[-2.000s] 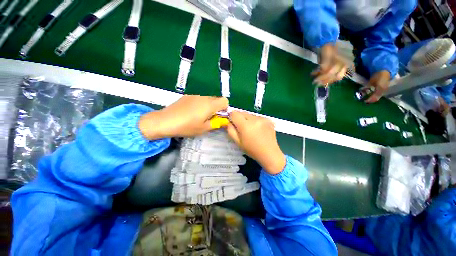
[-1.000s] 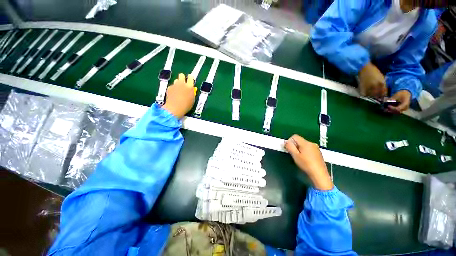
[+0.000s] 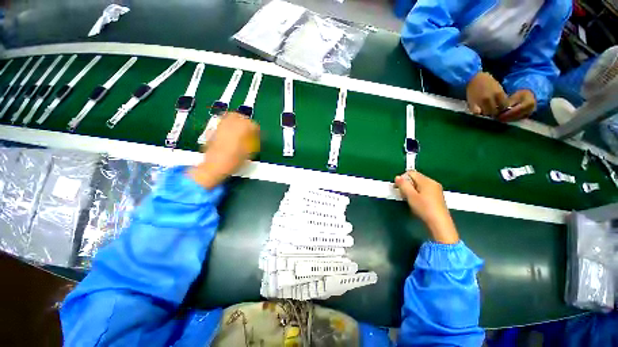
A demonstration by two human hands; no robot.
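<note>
My left hand [image 3: 229,146], blurred, is over the near side of the green belt with the yellow hand tool [image 3: 254,139] in it, mostly hidden. It partly covers the strap ends of two strapped watches. My right hand [image 3: 423,196] is at the near rail, fingertips close together at the lower end of a strapped watch [image 3: 411,146]; whether they grip it I cannot tell. A fanned stack of white straps [image 3: 308,244] lies on the bench between my arms.
Strapped watches [image 3: 289,120] lie across the belt, whose near rail [image 3: 325,181] is whitish. Part-strapped watches [image 3: 517,172] lie at its right. Plastic bags [image 3: 57,203] are left, others [image 3: 298,37] on the far bench. A bagged bundle [image 3: 593,264] is right. A co-worker's hands [image 3: 498,98] hold something dark.
Since one second ago my left hand has shifted slightly left and down. The belt's watches appear further left, and one now meets my right fingertips. Two seconds ago both hands were together above the stack.
</note>
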